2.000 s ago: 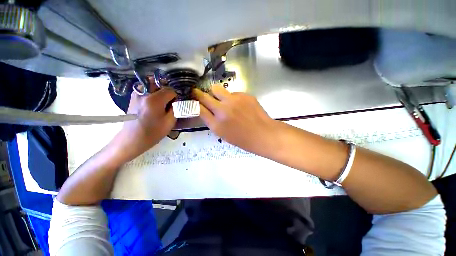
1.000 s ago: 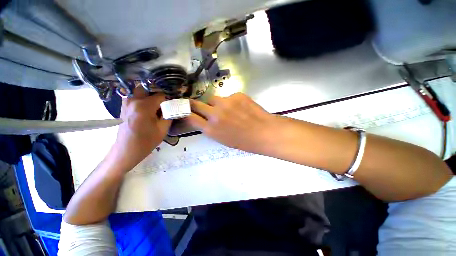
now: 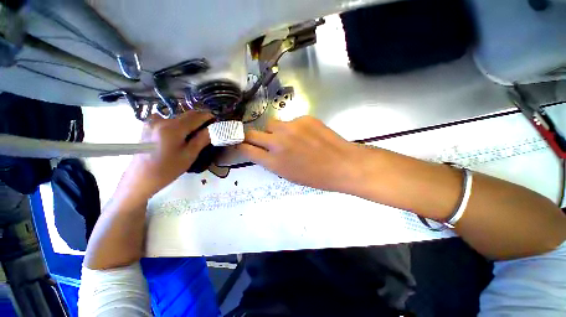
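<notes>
A black fabric workpiece (image 3: pixel 203 160) shows only as a small dark part between my hands, below the white ribbed knob (image 3: pixel 226 132). My left hand (image 3: pixel 170 147) is bent around its left side, with the fingertips partly behind the thread guides and knob. My right hand (image 3: pixel 296 150) is just right of the knob, its fingers pointing left toward the workpiece; its fingertips are partly hidden. The dark tension discs (image 3: pixel 217 96) sit above the knob. The presser foot area (image 3: pixel 254 105) is lit, and the needle itself cannot be made out.
The white machine arm (image 3: pixel 186 31) spans the top. A black pad (image 3: pixel 406 37) lies under it. Red-handled snips (image 3: pixel 547 131) are at the right. Black pieces (image 3: pixel 76 201) lie at the left, by a blue crate (image 3: pixel 59 266). A pale bar (image 3: pixel 74 148) crosses from the left.
The view has shifted slightly. A dark part of the workpiece now shows below the knob, beside my left hand. Both hands remain around the knob.
</notes>
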